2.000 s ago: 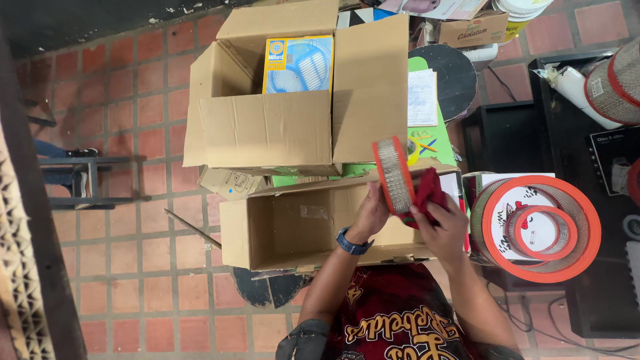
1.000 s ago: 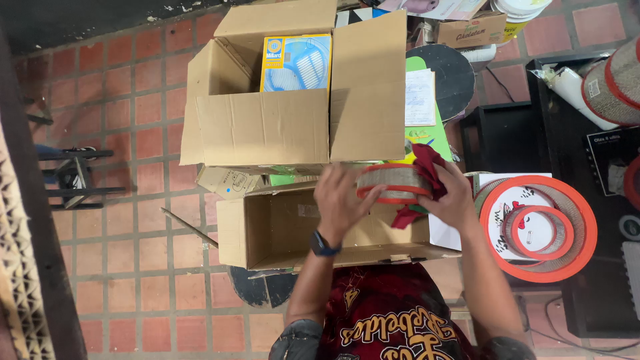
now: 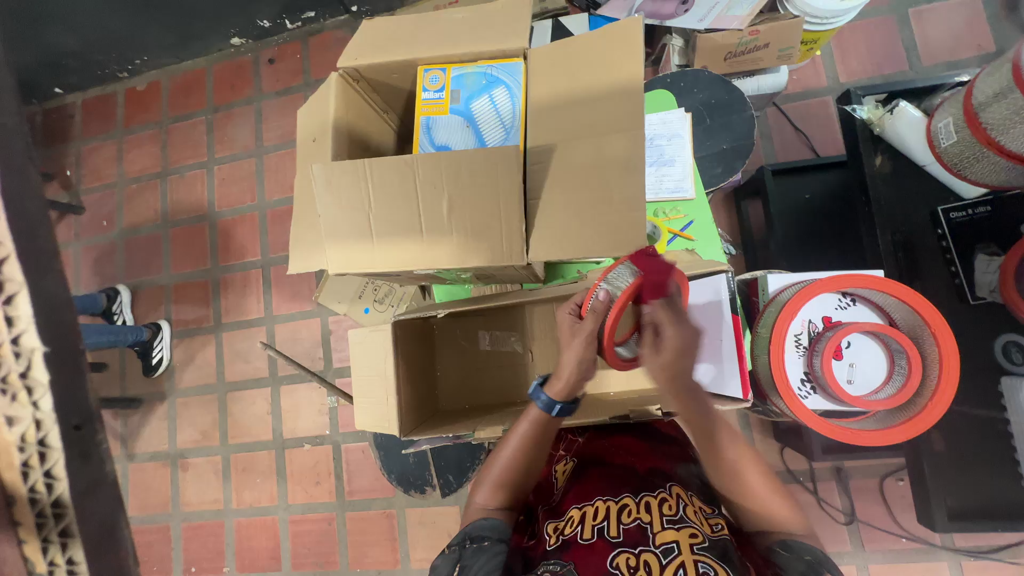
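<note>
My left hand grips a round air filter with orange-red rims and metal mesh, tilted above a long open cardboard box. A dark red cloth lies over the filter's upper right rim, and my right hand, blurred, is closed on its lower part. Beyond the long box stands a larger open cardboard carton with a yellow and blue Millard filter box inside. To the right, a large orange-rimmed air filter surrounds a smaller one.
A green tabletop holds a written notebook, pencils and a tape roll. Black furniture stands at right with more mesh filters. Cables lie on the tiled floor. At left, another person's shoes show.
The filter has turned from lying nearly level to a steep tilt between my hands. The cloth has moved from its right side to its upper rim. Another person's feet show more fully at left.
</note>
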